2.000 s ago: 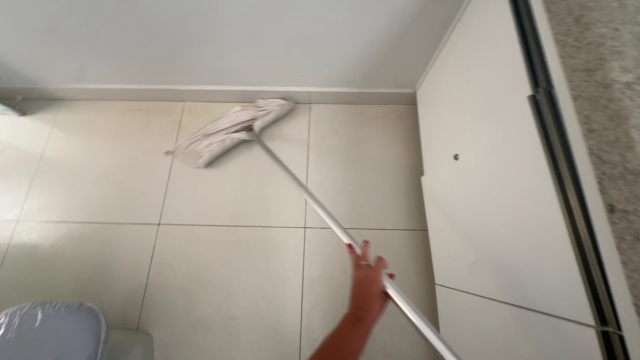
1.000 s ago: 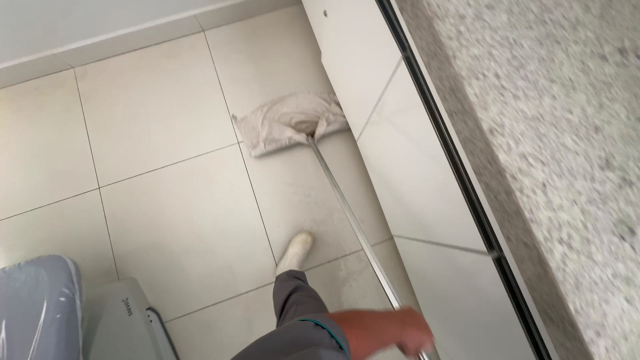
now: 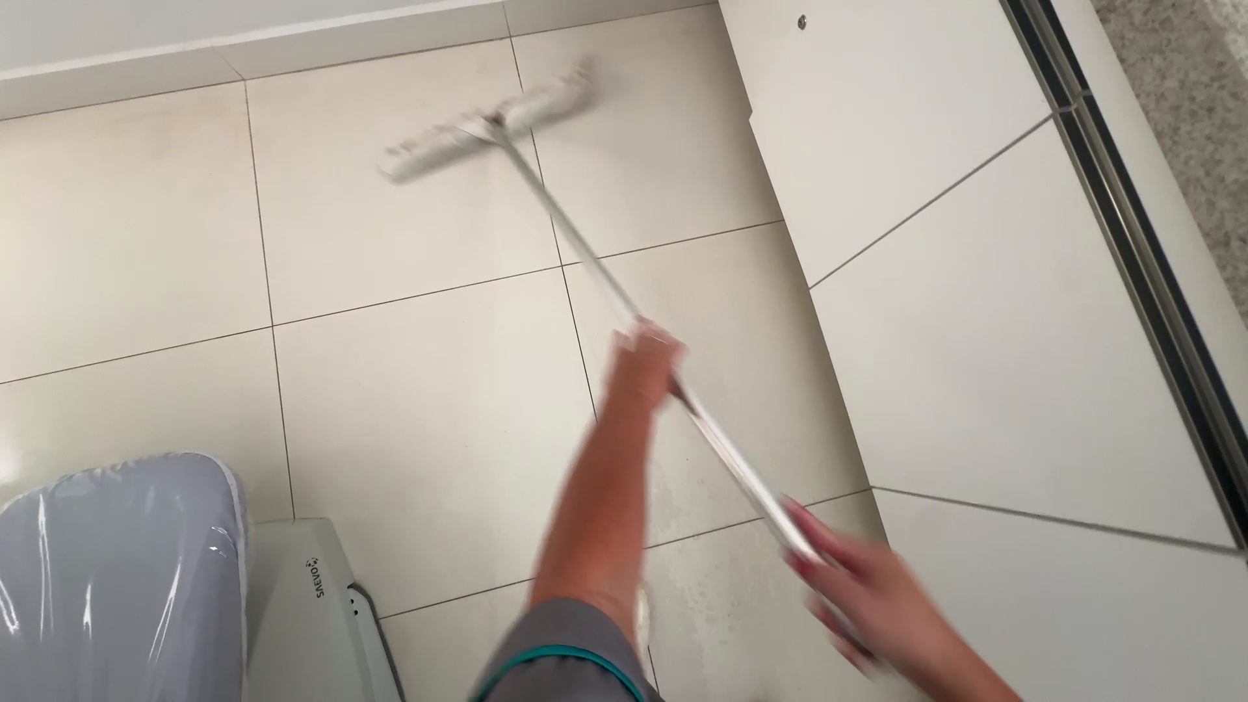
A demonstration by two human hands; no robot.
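A long metal mop pole runs diagonally across the middle of the view. My left hand, at the end of an arm in a grey sleeve with teal trim, is wrapped round its middle. Lower down, at the lower right, my right hand grips the same pole. Both hands are blurred. At the pole's far end a wide flat mop head covered with a pale cloth lies on the tiled floor, blurred and tilted up to the right.
White cabinet fronts with a dark metal rail line the right side, below a speckled stone countertop. A baseboard edges the wall at the top. At the lower left are a plastic-covered grey cushion and a grey equipment base.
The mop head has moved away from the cabinet, leftward and nearer the wall. Both hands now show on the pole; one second ago only one did. The view has shifted.
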